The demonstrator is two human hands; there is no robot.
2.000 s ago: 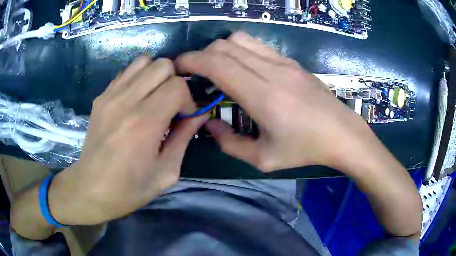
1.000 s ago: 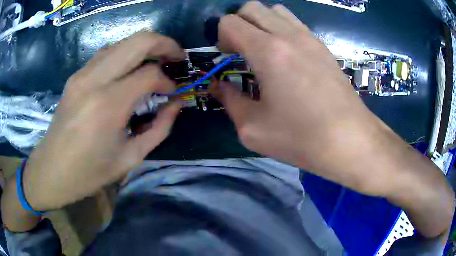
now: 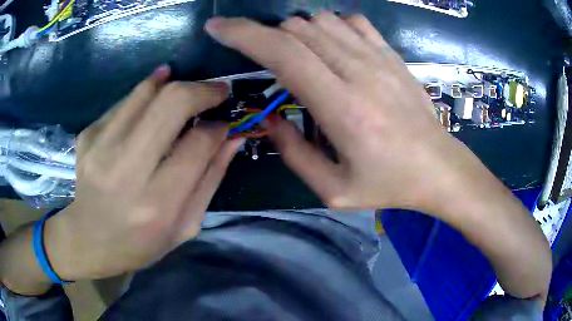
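The open power strip housing (image 3: 414,70) lies across the mat, its left part largely covered by my hands. Its circuit board (image 3: 495,103) shows at the right, with a yellow block near the end. My left hand (image 3: 147,169) has thumb and fingertips closed on the wires at the left end; the cord end is hidden under it. A blue wire (image 3: 266,111) runs up to the right beneath my right hand (image 3: 370,119). A yellow-green wire (image 3: 290,106) and a reddish-brown wire show beside it. My right thumb tip touches the wires; the other right fingers are spread above the board.
A clear bag with coiled white cord (image 3: 37,169) lies at the left. Another open strip (image 3: 113,17) with a white cord lies beyond. A blue crate (image 3: 439,263) is at the lower right, a cardboard box (image 3: 19,216) at the lower left.
The white cord collar seen in my left hand a second ago is now hidden. My left fingers have closed in on the wires. The right fingers have spread and shifted left.
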